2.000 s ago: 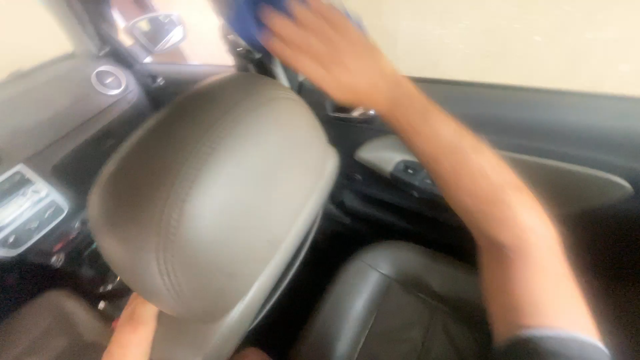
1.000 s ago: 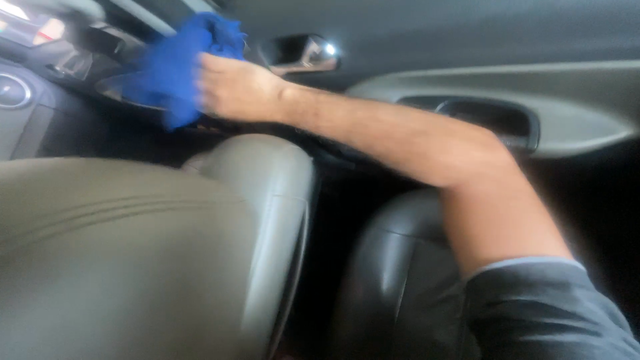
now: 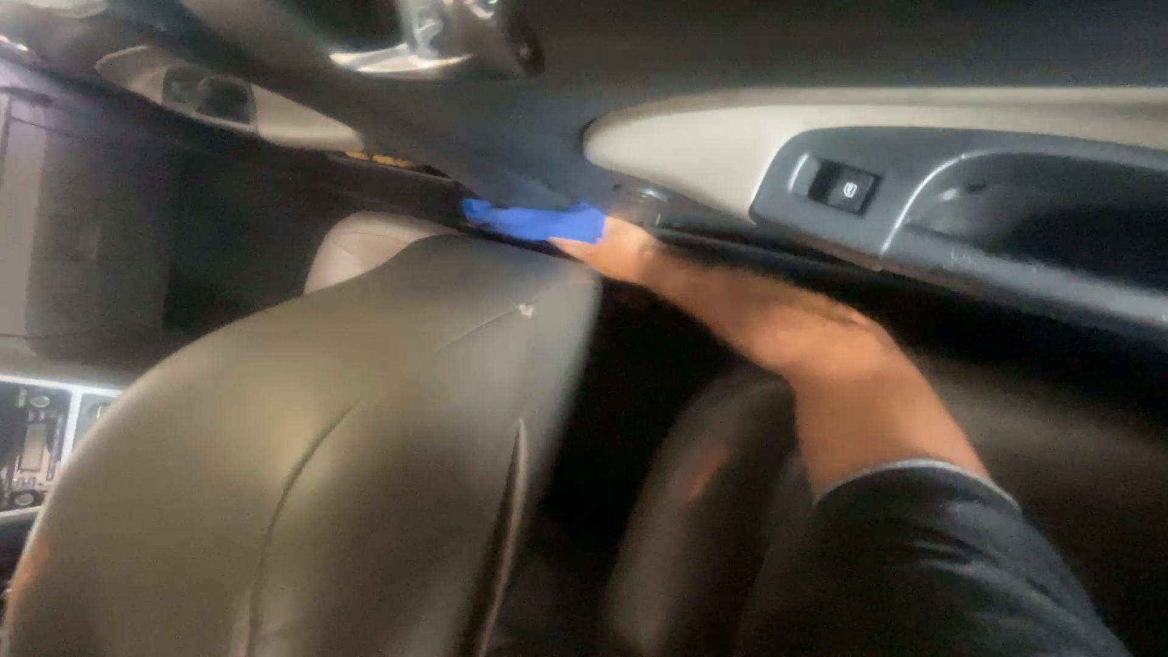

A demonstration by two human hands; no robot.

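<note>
My right hand (image 3: 619,248) is closed around a blue cloth (image 3: 538,222), which lies against the lower part of the dark car door panel (image 3: 511,146), just past the upper side edge of a leather front seat's back (image 3: 365,411). The hand and cloth are blurred, and the fingers are mostly hidden by the cloth. My forearm reaches in from the lower right, with a dark short sleeve at its end. My left hand is out of view.
A window switch (image 3: 849,189) sits in the door's armrest trim at the right. The inner door handle (image 3: 401,62) is at the top. Part of another leather seat (image 3: 693,511) shows below my arm. Centre console controls (image 3: 36,443) are at the far left.
My right hand, still holding the blue cloth, has moved from near the door handle down to the lower door beside the seat back. The left hand, seen by the headrest earlier, is gone. The view has shifted strongly.
</note>
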